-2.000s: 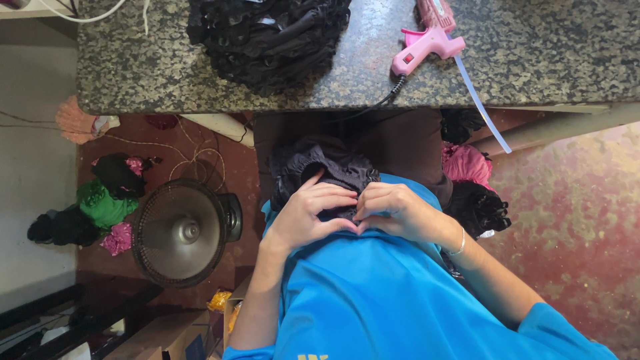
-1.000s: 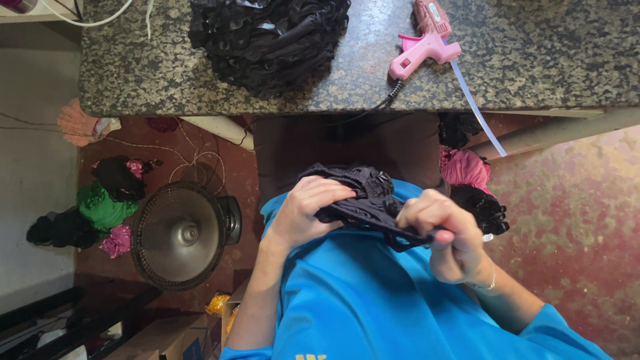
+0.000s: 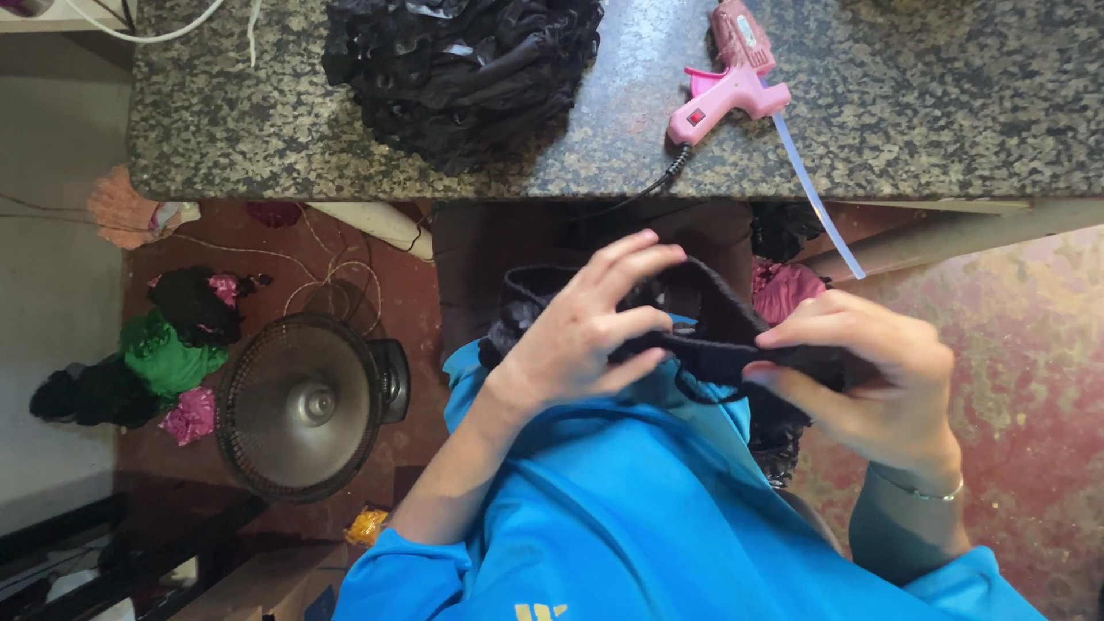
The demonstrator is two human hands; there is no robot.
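Note:
A black fabric piece with a narrow band (image 3: 716,302) is stretched between my two hands, above my lap. My left hand (image 3: 595,323) has its fingers spread over and around the fabric's left and middle part. Between the thumb and fingers of my right hand (image 3: 862,371) the band's right end is pinched. Part of the black fabric lies hidden behind my left hand. Beyond them on the granite counter are a heap of black ruffled fabric (image 3: 466,78) and a pink hot glue gun (image 3: 733,86) with a long glue stick in it.
The granite counter's (image 3: 931,112) front edge runs just past my hands. A black fan (image 3: 302,405) stands on the floor at the left, beside green (image 3: 168,354), black and pink fabric bundles. More pink fabric (image 3: 785,289) lies at the right under the counter. A cardboard box (image 3: 267,586) is at lower left.
The black fabric, bunched near my lap two seconds ago, is now spread wider. My right hand has moved to the right with its end of the band, and my left hand's fingers have spread.

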